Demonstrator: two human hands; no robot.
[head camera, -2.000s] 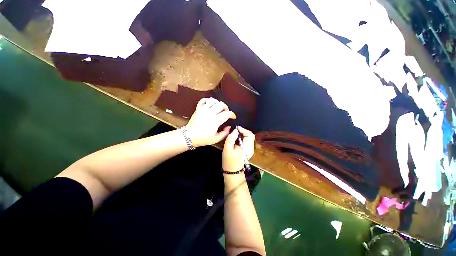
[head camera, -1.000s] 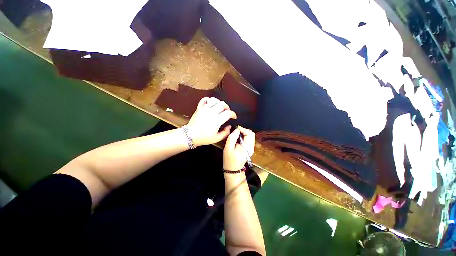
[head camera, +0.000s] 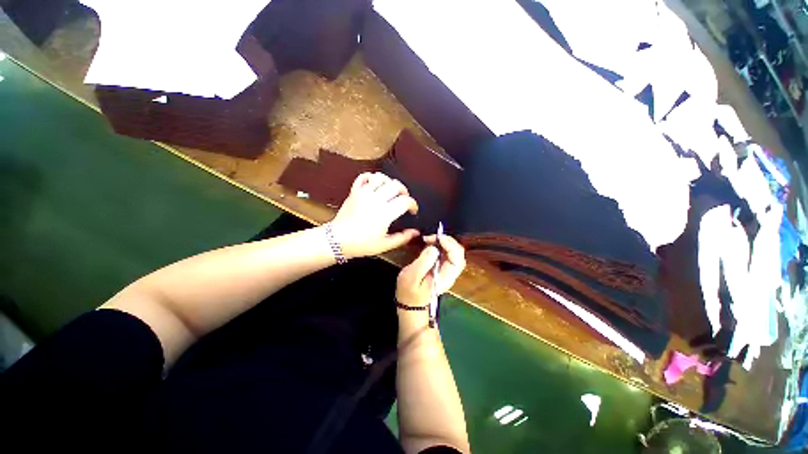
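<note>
My left hand (head camera: 370, 215), with a metal bracelet, lies at the table's near edge with its thumb and fingers around the edge of a dark cut ply (head camera: 403, 223); the exact grip is partly hidden. My right hand (head camera: 430, 270), with a dark beaded bracelet, is just right of it and holds a thin marking pen (head camera: 435, 288), its pale tip pointing up and away. A black to red-brown bundle of cut pieces (head camera: 540, 199) lies right of the hands, its layered edges fanned. A small red-brown cut-piece stack (head camera: 328, 176) lies beyond my left hand.
Dark cut blocks (head camera: 190, 122) with glaring white sheets (head camera: 168, 44) stand on the brown table (head camera: 332, 115). White offcuts (head camera: 740, 266) and a pink scrap (head camera: 684, 365) lie at the right. A round, clear or wire object (head camera: 680, 436) is by the table corner. The floor is green.
My right hand has shifted slightly right, and the pen now stands straighter in the view, its tip away from my left fingers. My left hand has barely moved.
</note>
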